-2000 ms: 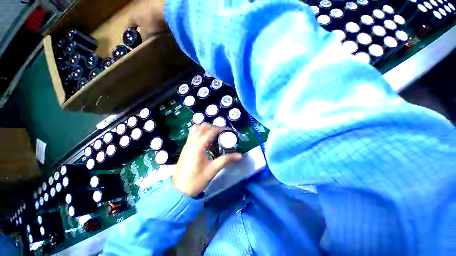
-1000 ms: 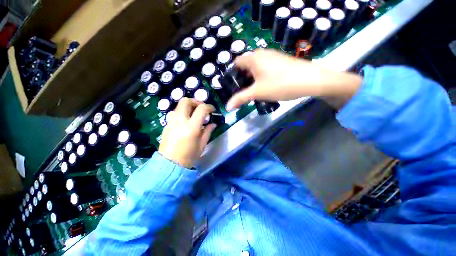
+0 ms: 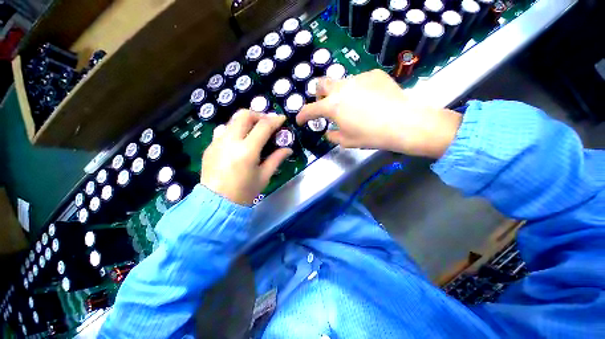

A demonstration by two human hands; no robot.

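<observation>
My left hand (image 3: 240,156) has its thumb and fingers around an upright capacitor (image 3: 285,138) near the front edge of the green circuit board (image 3: 199,142). My right hand (image 3: 381,114) is just to the right, with its thumb and index finger around another capacitor (image 3: 317,124), partly hidden by the fingers. Rows of black capacitors with pale round tops (image 3: 282,87) stand on the board behind both hands. The capacitor bases at my fingers are hidden.
A silver rail (image 3: 325,173) runs along the board's front edge. An open carton of loose capacitors (image 3: 119,79) stands at the upper left. More filled boards lie left and right; a copper-coloured coil (image 3: 406,63) is at the right one. A blue cord (image 3: 381,173) hangs below the rail.
My right hand has come from over the carton to the board, bringing dark capacitors, now no longer seen raised. My left hand remains at the board's front; more capacitors stand there.
</observation>
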